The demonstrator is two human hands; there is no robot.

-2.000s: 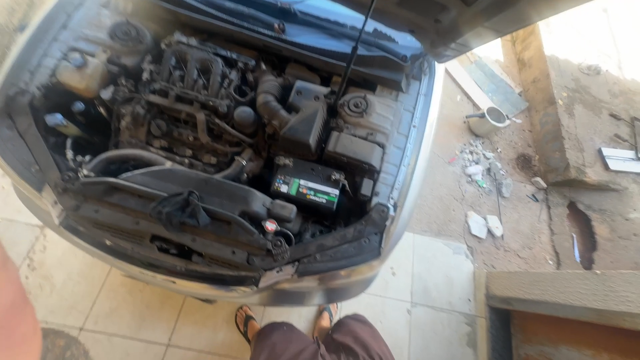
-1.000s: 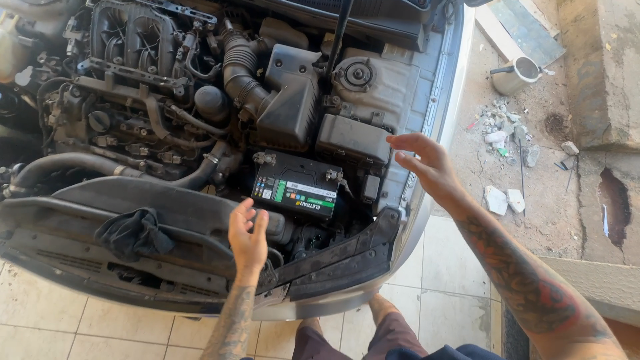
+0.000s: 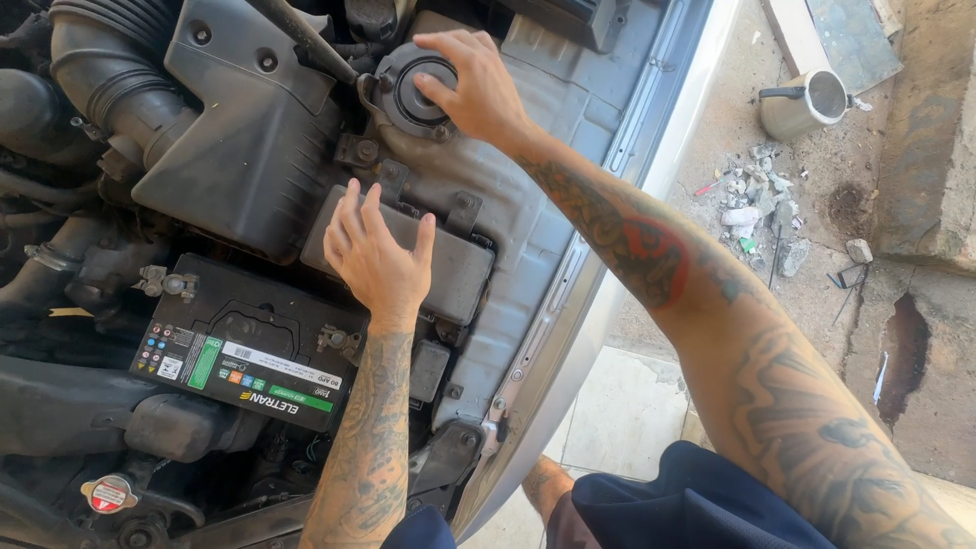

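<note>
My left hand (image 3: 381,255) reaches over the black fuse box cover (image 3: 450,267), fingers spread with nothing in them; whether it touches the cover I cannot tell. Higher up, my right hand (image 3: 476,88) is over the strut tower mount (image 3: 415,91), thumb and fingers apart, holding nothing. Left of my left forearm lies the black Eletran car battery (image 3: 259,305), its label facing up. One terminal clamp (image 3: 168,282) is at its upper left corner, another (image 3: 339,341) on its right side. The black air filter housing (image 3: 244,145) stands above the battery.
A hood prop rod (image 3: 305,34) slants down near the strut mount. The car's fender edge (image 3: 579,305) runs beneath my right arm. Radiator cap (image 3: 109,494) at lower left. On the ground at right are a metal pot (image 3: 801,107), broken rubble (image 3: 755,198) and a board (image 3: 854,42).
Both hands have come into the engine bay, up from beside the battery and the fender side one second ago. The view has moved much closer to the engine bay.
</note>
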